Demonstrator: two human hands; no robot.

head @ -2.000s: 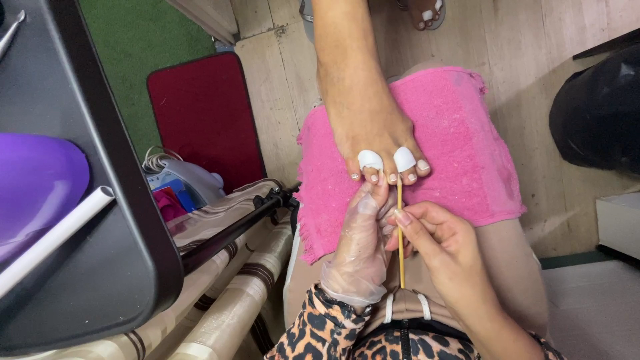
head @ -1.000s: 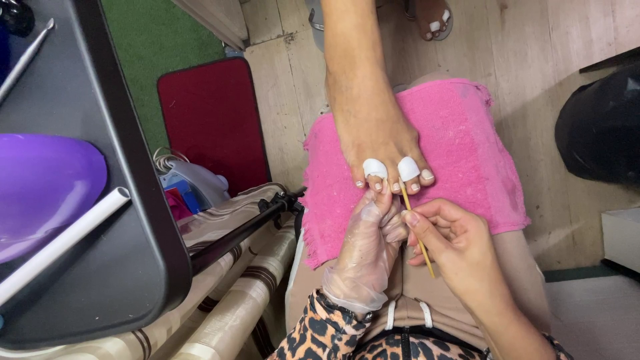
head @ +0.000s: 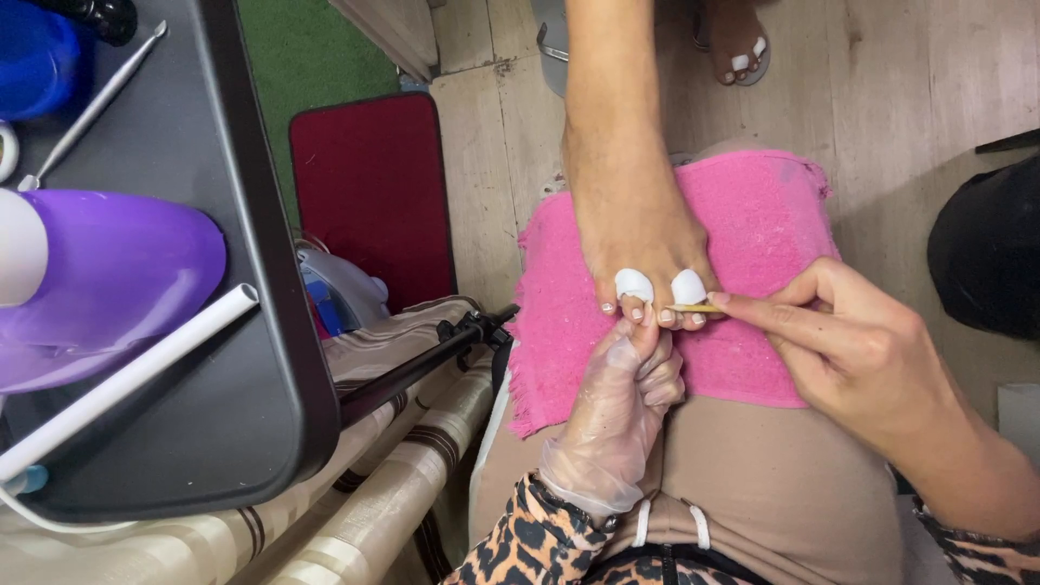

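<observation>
Another person's bare foot (head: 638,203) rests on a pink towel (head: 756,203) across my lap, its toenails painted with pale tips. White toe separators (head: 688,288) sit between some toes. My left hand (head: 621,390), in a clear plastic glove, pinches a toe with thumb and fingers. Bare, my right hand (head: 845,341) holds a thin wooden stick (head: 695,308) nearly level, its tip at the side of a toe beside the left fingertips. The far ends of the left fingers are partly hidden.
At the left, a black tray (head: 268,439) bears a purple and white device (head: 122,276), a white tube (head: 130,382) and a metal cuticle pusher (head: 97,106). A black rail (head: 414,366) runs near my lap. The person's other foot (head: 731,49) is on the floor.
The wooden stick has turned from upright in the view to nearly level, and my right hand has moved out to the right side of the toes. My left hand stays at the toes.
</observation>
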